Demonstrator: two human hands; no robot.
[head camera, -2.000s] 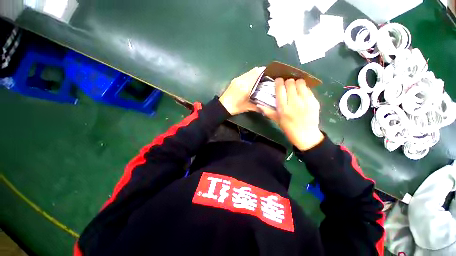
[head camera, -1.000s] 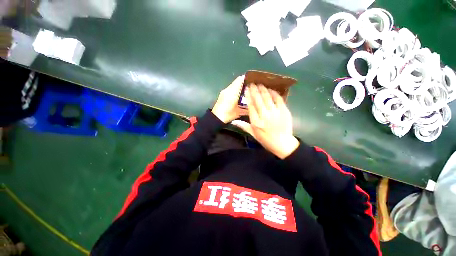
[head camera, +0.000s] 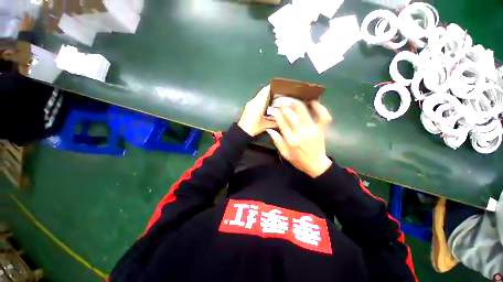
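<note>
A small carton (head camera: 295, 88) with its brown flap raised is held over the bench's near edge. My left hand (head camera: 256, 113) grips its left side. My right hand (head camera: 300, 135) is over the carton's opening, fingers at a white thing (head camera: 284, 102) inside; the fingers are blurred and cover most of it. I cannot tell what the white thing is, or whether the fingers grip it.
White coiled cables (head camera: 392, 101) are heaped at the right of the green bench (head camera: 193, 60). White leaflets (head camera: 325, 47) lie behind the carton. Closed cartons (head camera: 83, 63) are at left. Blue stools (head camera: 91, 132) stand below the bench. Part of a seated person (head camera: 479, 242) shows at lower right.
The view has shifted, bringing cartons at the left into sight. Since the earliest frame, the carton's flap stands more upright and my right hand has moved from its right side to over its opening.
</note>
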